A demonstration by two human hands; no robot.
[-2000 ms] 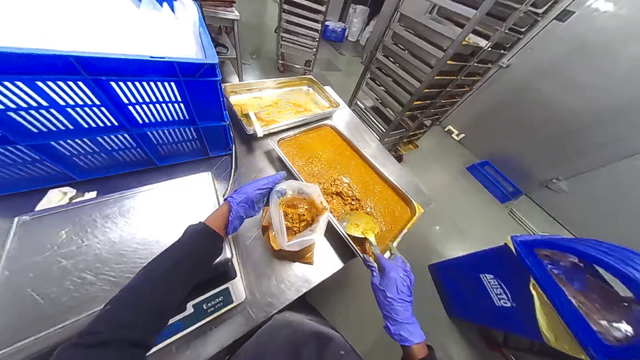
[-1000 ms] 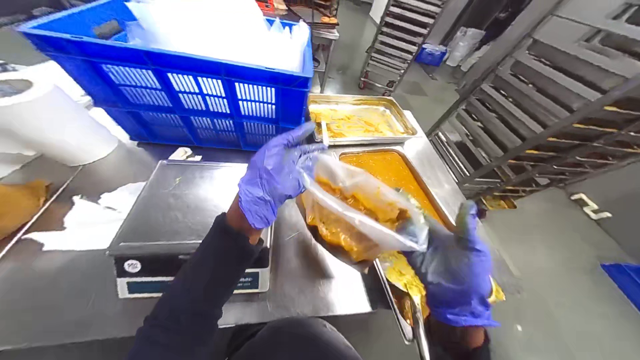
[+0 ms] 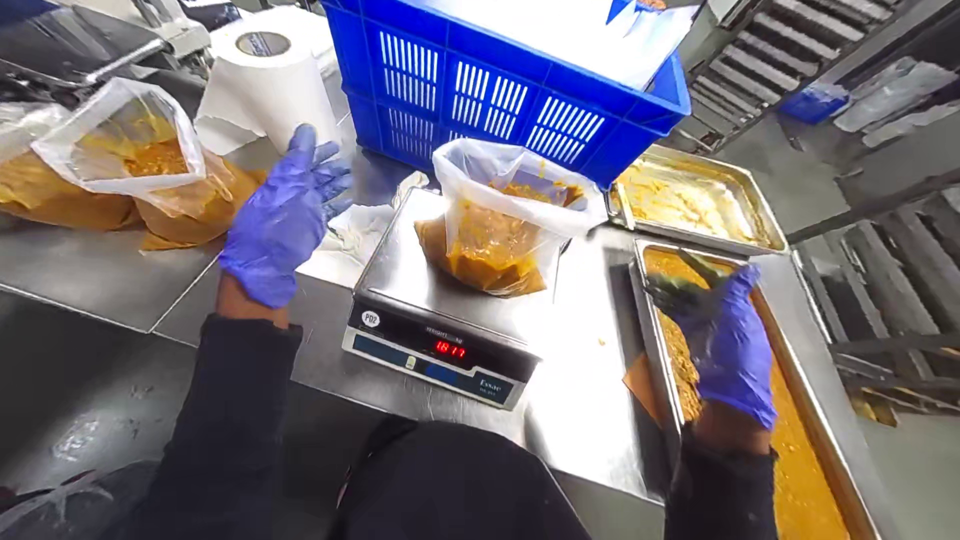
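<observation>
An open clear plastic bag of orange-brown curry-like food [image 3: 495, 232] stands on the steel plate of an Essae digital scale [image 3: 442, 322], whose red display is lit. My left hand [image 3: 281, 217], in a purple glove, is left of the scale with fingers spread, holding nothing. Over the near tray of orange sauce [image 3: 795, 420] is my right hand [image 3: 724, 337], its gloved fingertips smeared with food; whether it touches anything in the tray I cannot tell. Behind that tray lies a second steel tray with yellow residue [image 3: 694, 199].
A blue plastic crate [image 3: 487, 82] with white sheets stands behind the scale. At the left are filled open bags [image 3: 172, 180] and a large white roll [image 3: 270, 82]. Crumpled white paper [image 3: 349, 232] lies beside the scale. Metal racks [image 3: 892, 285] stand at the right.
The food bag, held between both hands a second ago, now stands on the scale. Both hands have let go of it and moved apart. The view has swung left.
</observation>
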